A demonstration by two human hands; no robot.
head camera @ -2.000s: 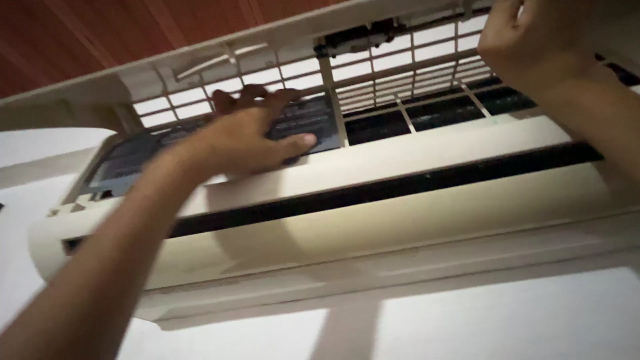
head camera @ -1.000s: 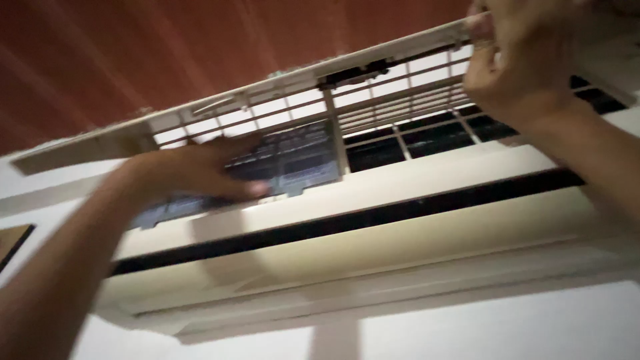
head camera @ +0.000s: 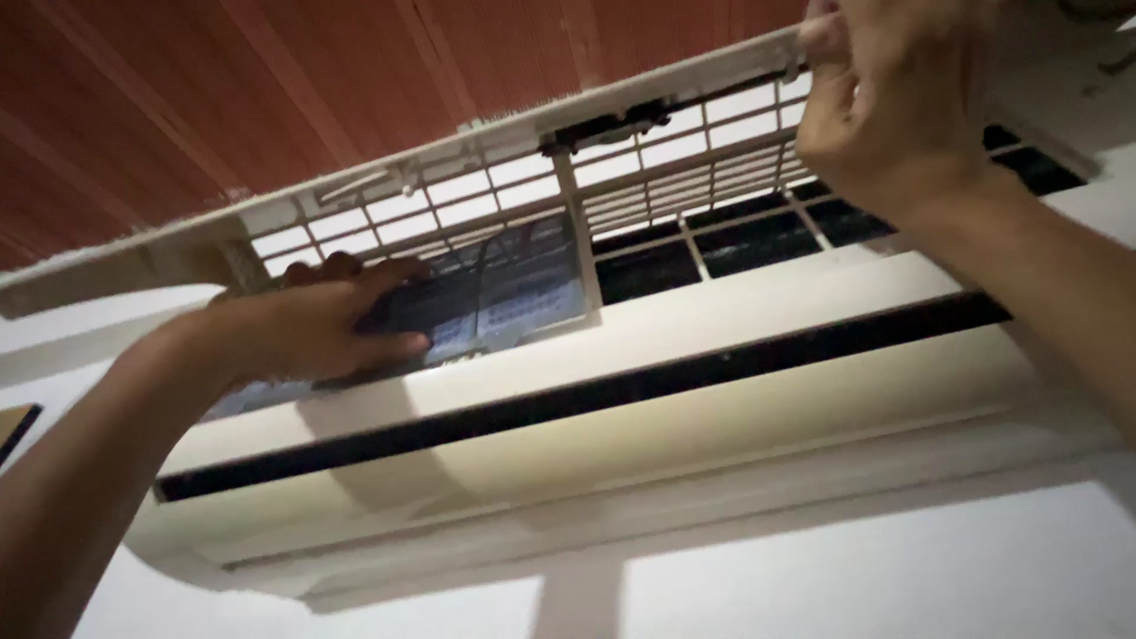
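Note:
Above me a wall-mounted air conditioner indoor unit (head camera: pixel 621 444) has its front panel (head camera: pixel 497 124) lifted. My left hand (head camera: pixel 328 324) lies on the mesh air filter (head camera: pixel 524 288) in the left bay, its thumb near the filter's lower edge and its fingers spread over the mesh. Whether those fingers grip the filter cannot be told. At the upper right, my right hand (head camera: pixel 887 106) is closed on the raised panel's edge. Below that hand, the right bay shows its bare grille (head camera: pixel 710 204) with dark fins behind.
A reddish ribbed ceiling (head camera: pixel 311 80) runs close above the raised panel. The dark air outlet slot (head camera: pixel 577 399) crosses the unit's front. White wall (head camera: pixel 870 550) lies below, and the corner of a dark-edged object (head camera: pixel 16 426) shows at the far left.
My left hand has stayed at the filter in the left bay while shifting over it. My right hand remains at the raised panel. The view has shifted somewhat.

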